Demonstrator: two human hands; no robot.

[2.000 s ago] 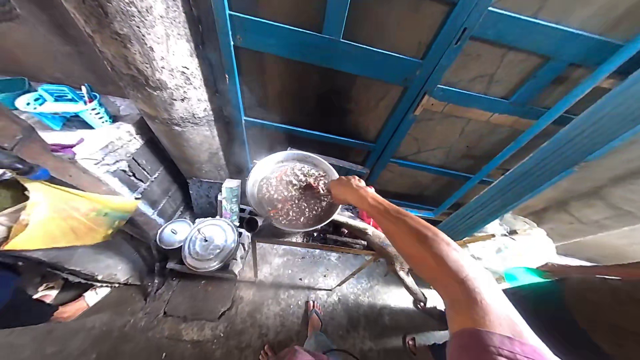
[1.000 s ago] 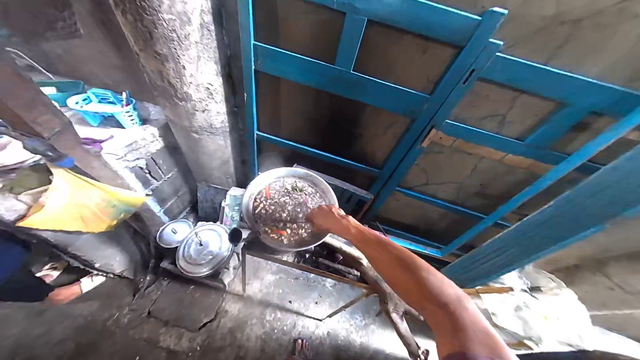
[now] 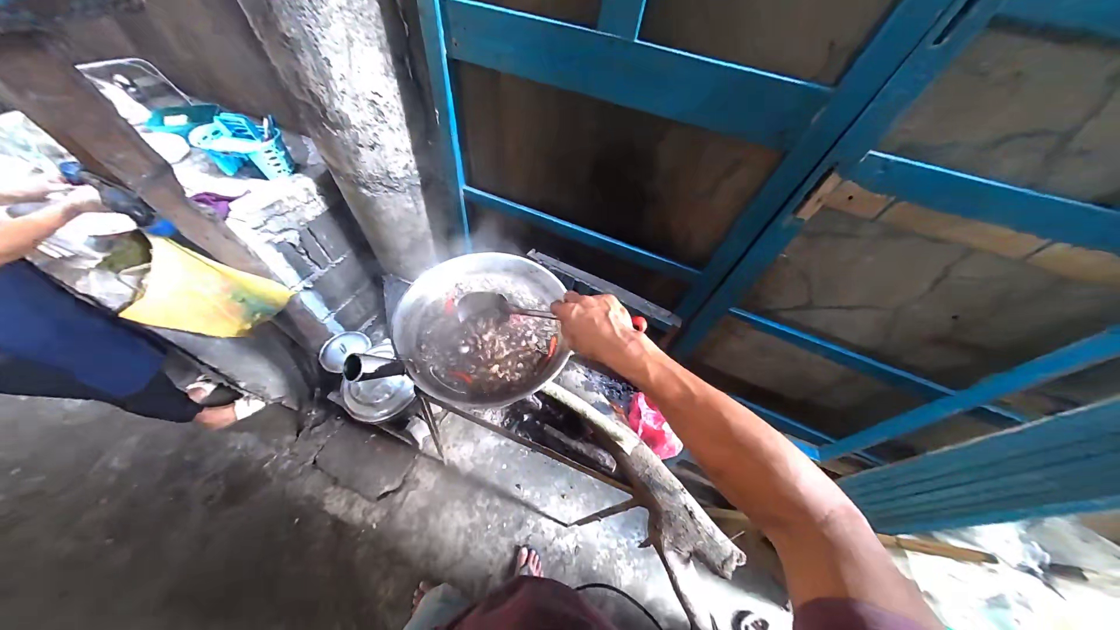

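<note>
My right hand (image 3: 599,328) grips the handle of a metal ladle (image 3: 484,306) over a wide metal pan (image 3: 405,350). The ladle's bowl lies at the surface of the food (image 3: 503,354), a steaming mix with small pale and brown pieces and some orange-red strips. The pan rests on a metal stand above firewood. A dark tube-like handle (image 3: 378,368) with an open end lies against the pan's left rim. My left hand is not in view.
A lidded metal pot (image 3: 376,401) and a small metal lid (image 3: 345,352) stand left of the pan. A thick branch (image 3: 652,481) juts toward me from the fire. Blue wooden framing (image 3: 639,74) rises behind. At the left are another person (image 3: 70,341) and a yellow sack (image 3: 197,289).
The ladle's bowl, not distinct in the food a second ago, now shows at the surface. My right hand has moved from over the food to the pan's right rim.
</note>
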